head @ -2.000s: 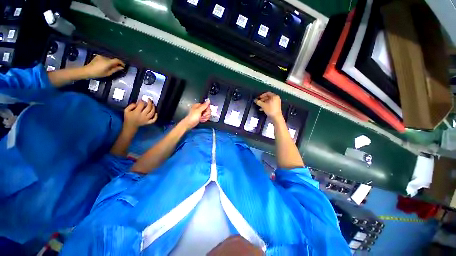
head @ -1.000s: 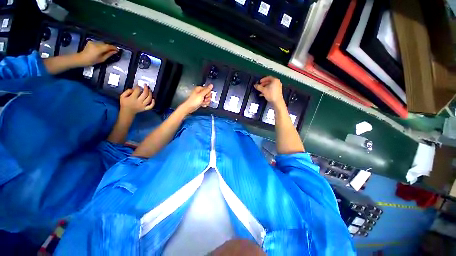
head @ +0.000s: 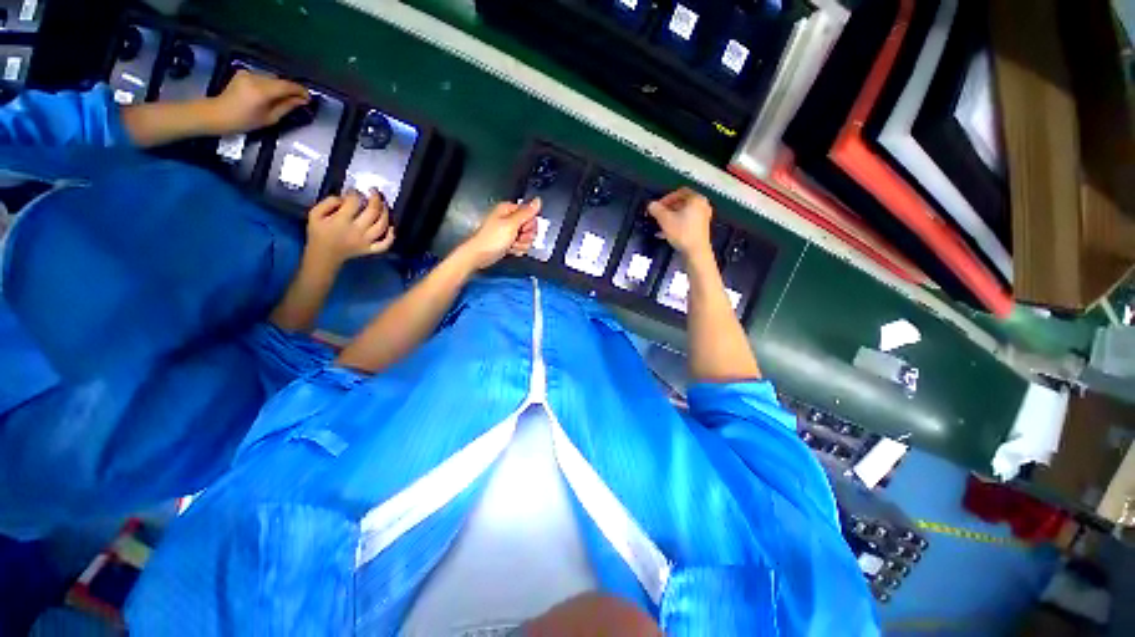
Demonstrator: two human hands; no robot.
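A black carrier tray [head: 762, 264] on the green bench holds several dark grey phone units side by side, each with a round black camera area at its far end and a white label [head: 590, 253] low down. My left hand [head: 508, 232] is over the leftmost unit, thumb and fingertips pinched together. My right hand [head: 683, 222] is over the camera end of the middle unit, with thumb and index fingertips together. Anything tiny between the fingertips of either hand is too small to tell.
At left, a neighbour's hands [head: 350, 227] work over another phone tray [head: 429, 187]. Beyond the pale rail [head: 585, 110] stand more filled trays, leaning black, red and white sheets [head: 871, 162] and a cardboard box [head: 1039, 162]. White scraps [head: 899, 334] lie on the bench at right.
The view has shifted slightly. Both my hands stay over the same units with fingertips pinched. No unit has visibly moved in the tray.
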